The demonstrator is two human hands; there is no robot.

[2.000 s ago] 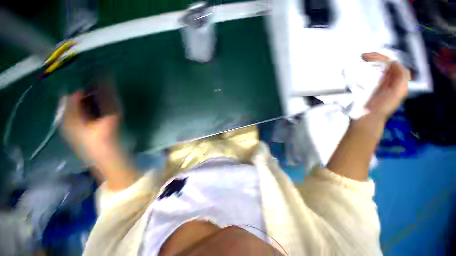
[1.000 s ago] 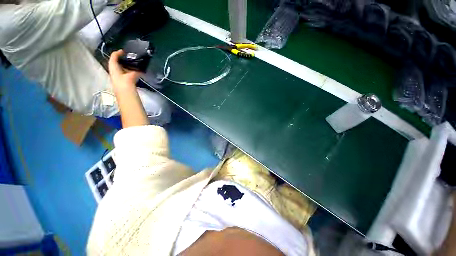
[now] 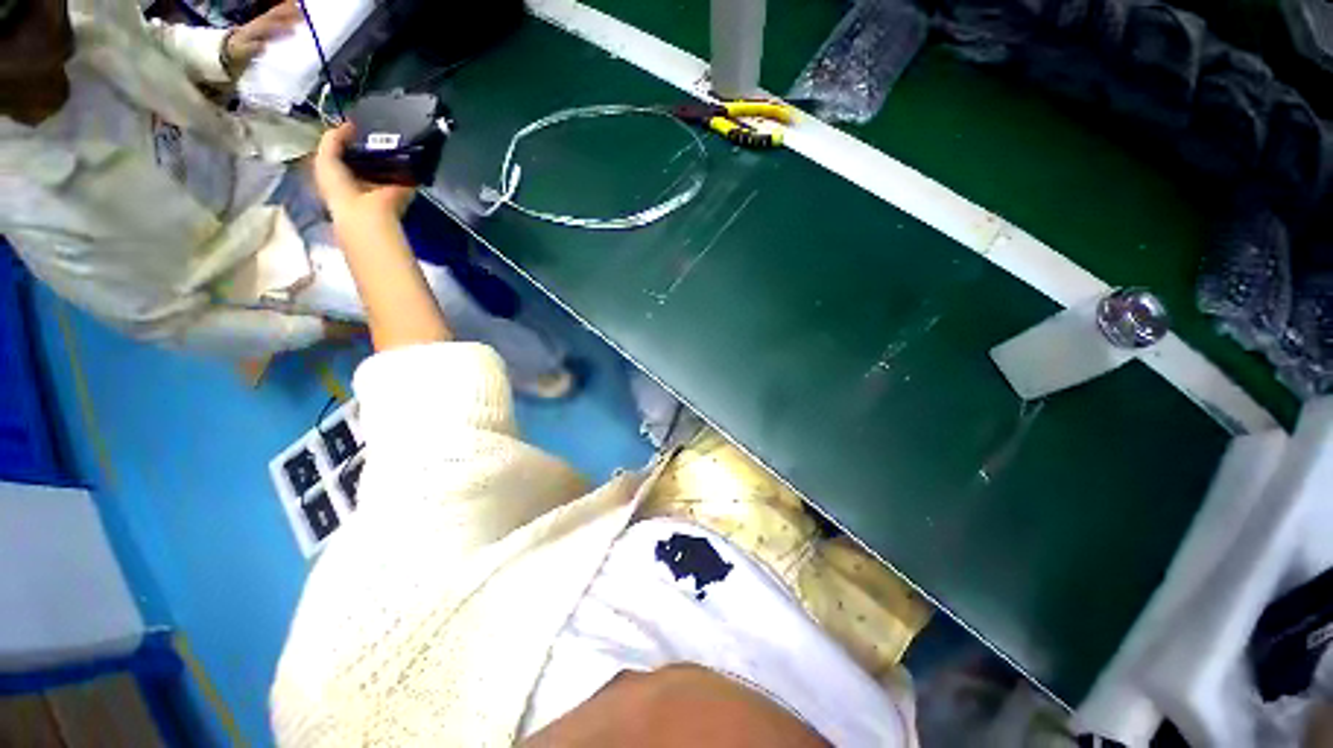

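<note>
My left hand (image 3: 366, 187) is stretched out to the upper left, at the far end of the green bench. It holds a black electronic unit (image 3: 398, 129) with a small white label on its side. A black cable runs upward beside the unit. My right hand is out of the picture. A white foam tray (image 3: 1191, 563) stands at the right edge, with a black unit (image 3: 1298, 636) in one pocket. A translucent dispenser bottle (image 3: 1064, 348) with a metallic top stands at the back right of the bench.
Yellow-handled pliers (image 3: 749, 123) and a clear tubing loop (image 3: 626, 222) lie on the green mat (image 3: 790, 336). Bagged parts (image 3: 1089, 88) line the back. Another person (image 3: 139, 219) sits at upper left. A white tray of black units (image 3: 307, 504) is low on the left, by the blue floor (image 3: 146, 424).
The view has shifted slightly, showing more of the other person at upper left. My left hand still holds the black unit. The forearm at the right edge has left the picture.
</note>
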